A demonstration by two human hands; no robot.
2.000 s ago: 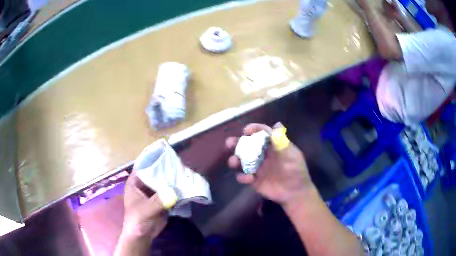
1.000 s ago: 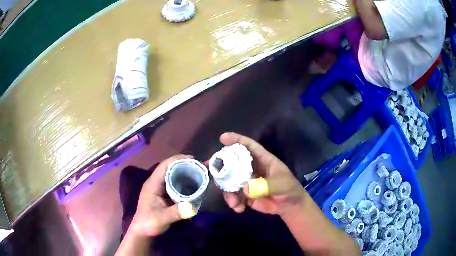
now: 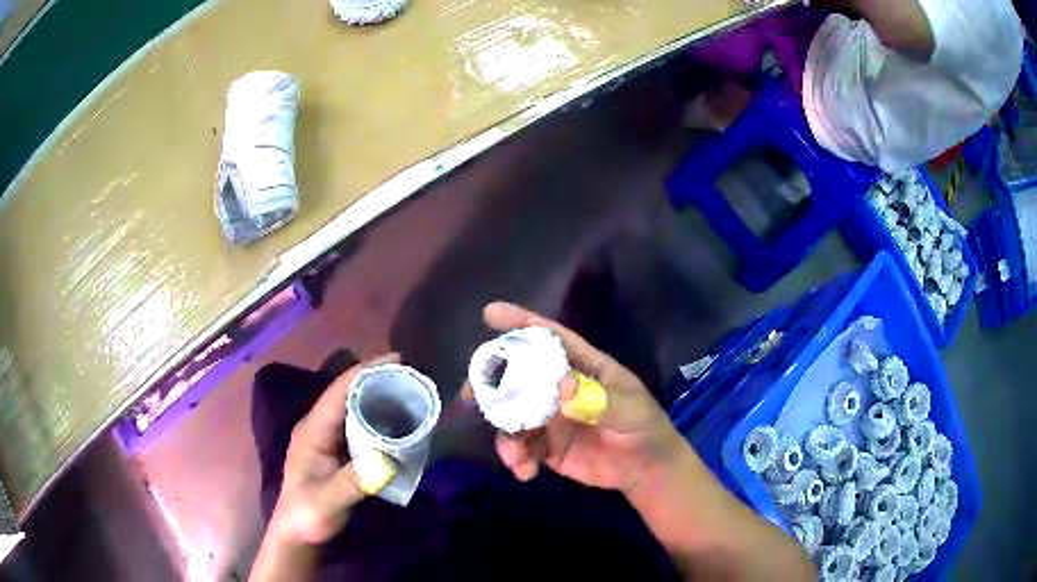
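My left hand (image 3: 324,466), with yellow tape on the thumb, holds a grey-white tubular body (image 3: 392,423) over my lap, its round hollow mouth facing up towards me. My right hand (image 3: 603,426), also with yellow on the thumb, holds a white toothed ring piece (image 3: 520,380) by its edge, its dark centre hole showing. The two pieces are side by side with a small gap between them. My right fingers are partly hidden behind the ring piece.
A whitish roll (image 3: 259,154) lies on the tan bench (image 3: 375,125); another ring piece (image 3: 367,9) is cut off at the top. A blue tote (image 3: 927,421) of ring pieces stands right, beyond it a blue stool (image 3: 745,267) and a person in white (image 3: 910,85). A purple tray (image 3: 216,364) is under the bench.
Both hands came together from farther apart, and the tube's mouth turned towards me. In the last second the tube moved slightly left, away from the ring piece. The view shifted, moving the bench up-left.
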